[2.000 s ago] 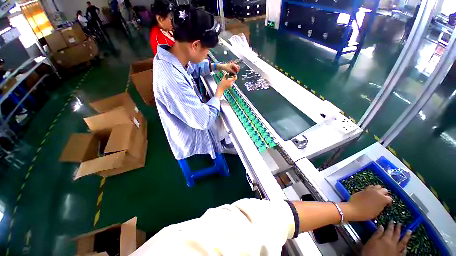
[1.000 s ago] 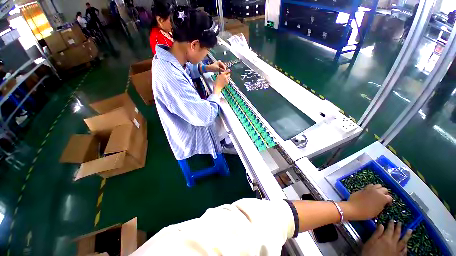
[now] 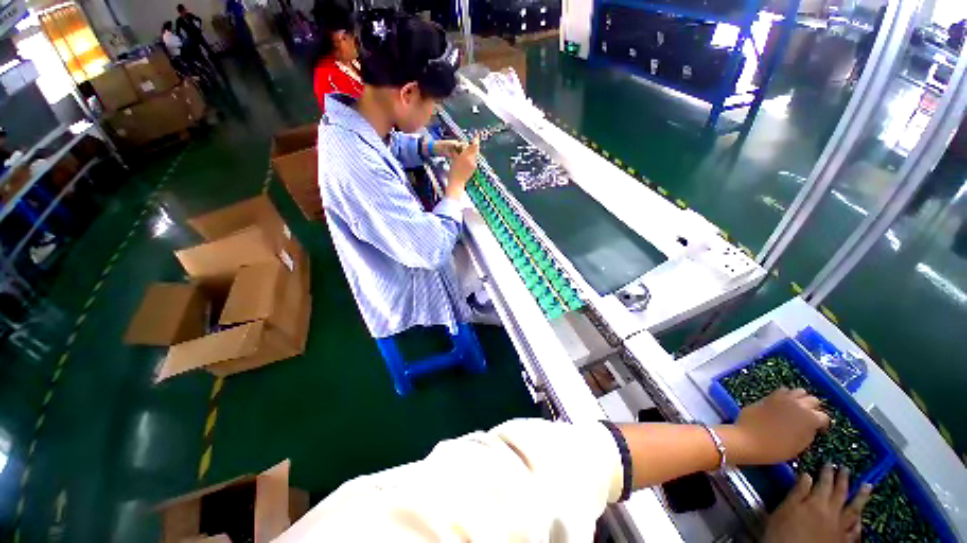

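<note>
A blue bin (image 3: 732, 403) full of small dark and green components (image 3: 766, 380) stands on the bench at the lower right. A second blue bin (image 3: 933, 520) of the same parts adjoins it at the right edge. My left hand (image 3: 783, 426), with a thin pale bracelet at the wrist, rests over the first bin, its fingertips in the heap. My right hand (image 3: 819, 513) is cut off by the bottom edge, its fingertips at the parts near where the bins meet. Whether either hand pinches a part cannot be told.
Green circuit panels (image 3: 522, 246) lie in the conveyor track ahead. A dark flat object (image 3: 691, 492) lies below my forearm. A small blue box with clear plastic (image 3: 833, 361) is behind the bins. A seated co-worker (image 3: 387, 212) works at the line. Open cardboard boxes (image 3: 249, 297) stand on the floor.
My hands stay at the bins with only slight finger movement. The co-worker's hands have moved slightly left and the co-worker's head has shifted a little.
</note>
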